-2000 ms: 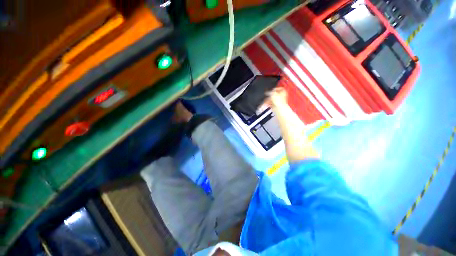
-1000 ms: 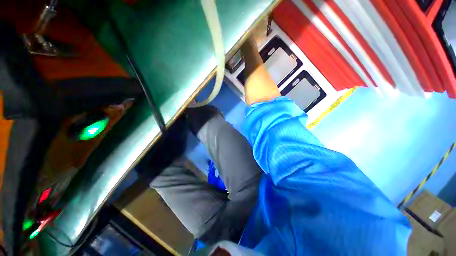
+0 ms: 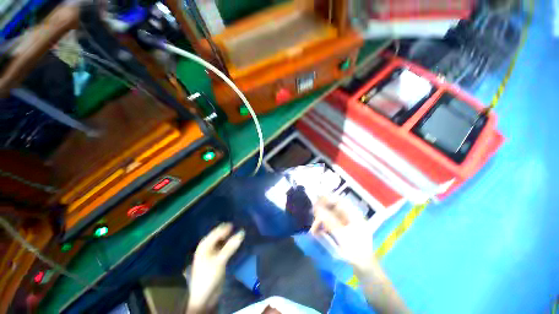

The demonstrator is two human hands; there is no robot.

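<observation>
A dark glossy tablet unit [image 3: 269, 205], with a bright reflection at its upper right, is over my lap beside the white foam tray [image 3: 381, 222]; its edges are blurred. My right hand [image 3: 346, 233] is at its right side and appears to grip it. My left hand [image 3: 211, 264] is lower left of the unit, fingers curled and apart, holding nothing. The tray's slots hold other dark and grey units, partly hidden by the held one.
Orange press [image 3: 132, 184] with lit green buttons stands left on the green bench [image 3: 178, 211]; another press [image 3: 288, 67] stands beyond. A pale hose [image 3: 248, 107] hangs between. Red foam tray [image 3: 423, 116] tops a stack at right. Carton [image 3: 165, 300] lies lower left.
My right hand has come back out of the white tray with a dark unit. My left hand has come into view. The view has swung back to show more presses and the red stack.
</observation>
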